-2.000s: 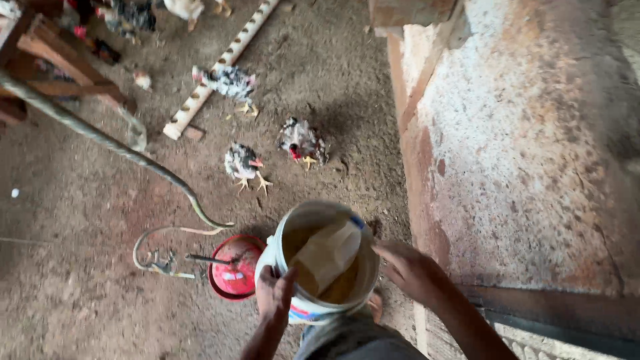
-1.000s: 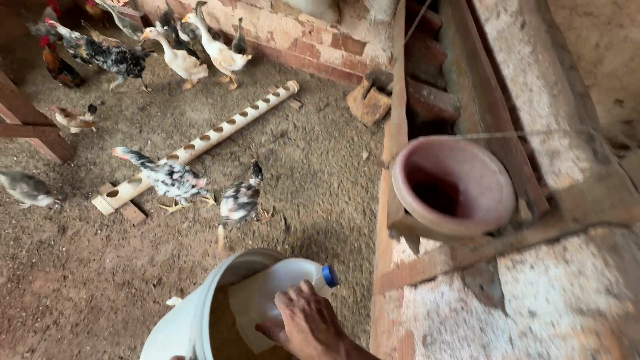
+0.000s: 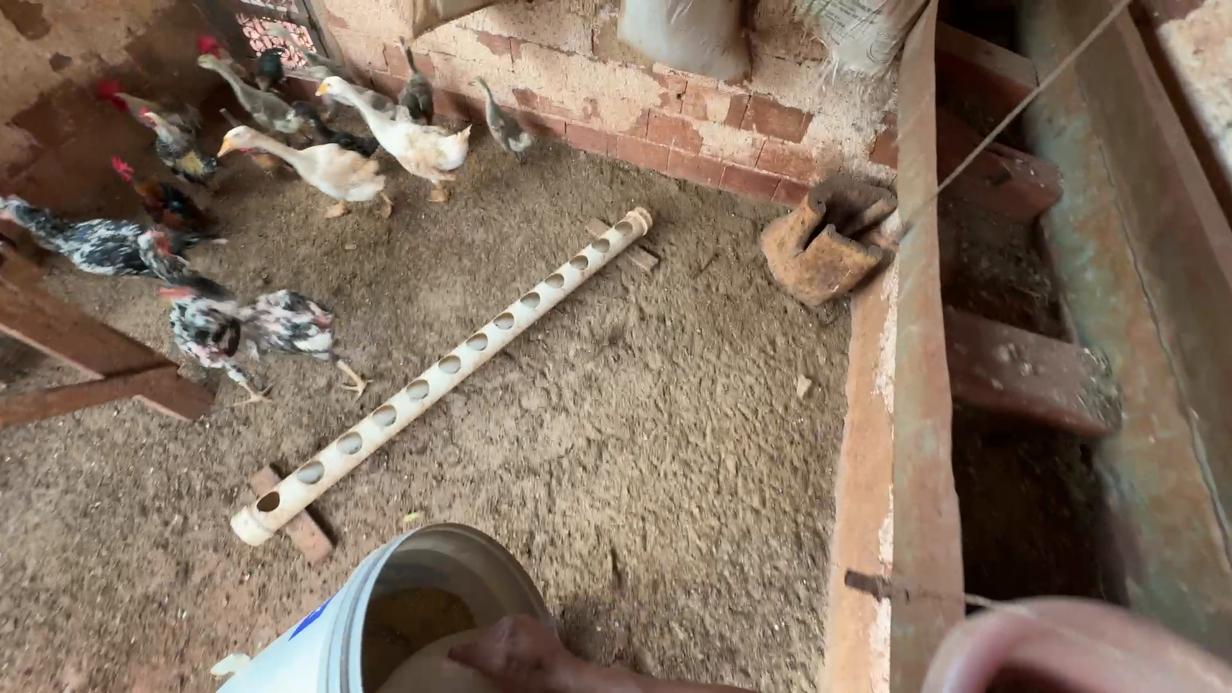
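A white plastic bucket [image 3: 332, 616] with yellowish feed [image 3: 419, 616] inside tilts at the bottom edge of the head view. My right hand [image 3: 539, 654] reaches over its rim and grips a pale plastic scoop [image 3: 438, 666], partly cut off by the frame. My left hand is out of view. Beyond the bucket, a white pipe feeder [image 3: 433, 375] with a row of round holes lies diagonally on the dirt floor, resting on small wooden crosspieces. Speckled chickens [image 3: 207, 327] stand left of the feeder, and white geese [image 3: 404, 135] stand past them near the brick wall.
A wooden frame [image 3: 96, 356] juts in at left. On the right run a timber rail [image 3: 924, 385] and a wooden trough structure [image 3: 1155, 289], with a pinkish pot [image 3: 1078, 645] at the lower corner. A rusty hollow object [image 3: 823, 250] lies by the rail; sacks [image 3: 683, 34] hang at the wall.
The view has swung toward the pipe feeder and back wall. The speckled chickens that stood beside the feeder have moved left, away from it. My right hand remains on the scoop in the bucket.
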